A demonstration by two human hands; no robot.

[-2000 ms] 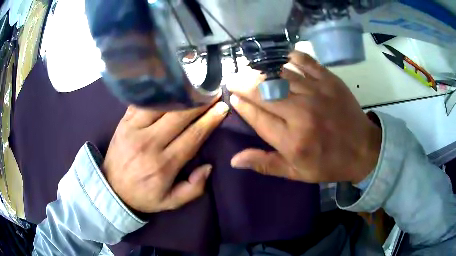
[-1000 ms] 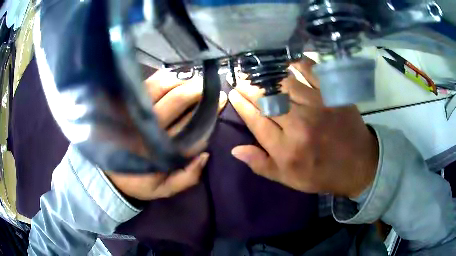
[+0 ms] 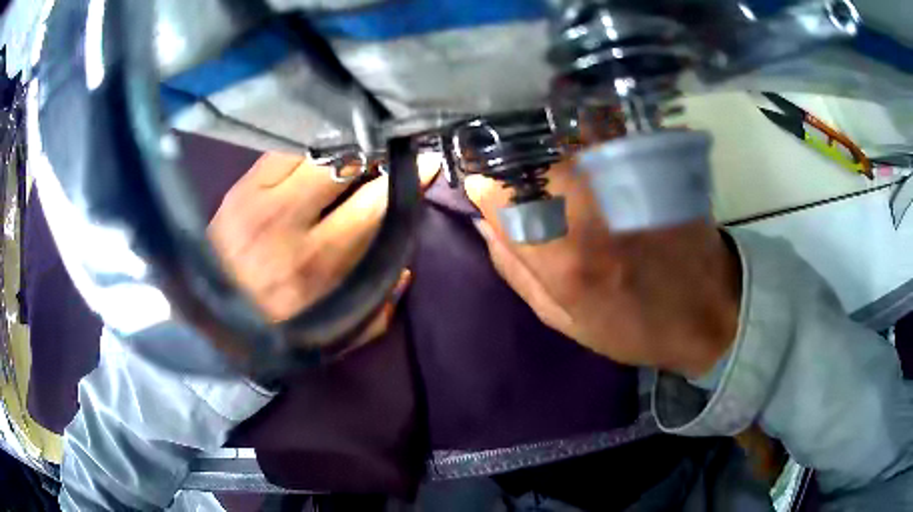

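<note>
Dark purple cloth panels [image 3: 501, 340] lie under both hands and hang over the table's front edge, with a join line running towards me. My left hand [image 3: 300, 230] lies on the cloth left of the join, partly hidden by a dark curved machine part. My right hand [image 3: 621, 290] lies on the cloth at the right, partly behind the grey knobs. Fingertips of both hands meet the cloth close together below the sewing machine head [image 3: 450, 65]. The needle area is mostly hidden.
Snips with orange and yellow-green handles [image 3: 836, 148] lie on the white table [image 3: 801, 230] at upper right. Silver blades [image 3: 901, 200] show at the right edge. A measuring tape [image 3: 541, 455] runs along the front edge. Yellowish wrapped material [image 3: 18, 370] is at far left.
The machine head looms larger and covers more of my left hand. The cloth's lower edge has moved up, exposing the measuring tape. My right thumb has drawn in along the hand.
</note>
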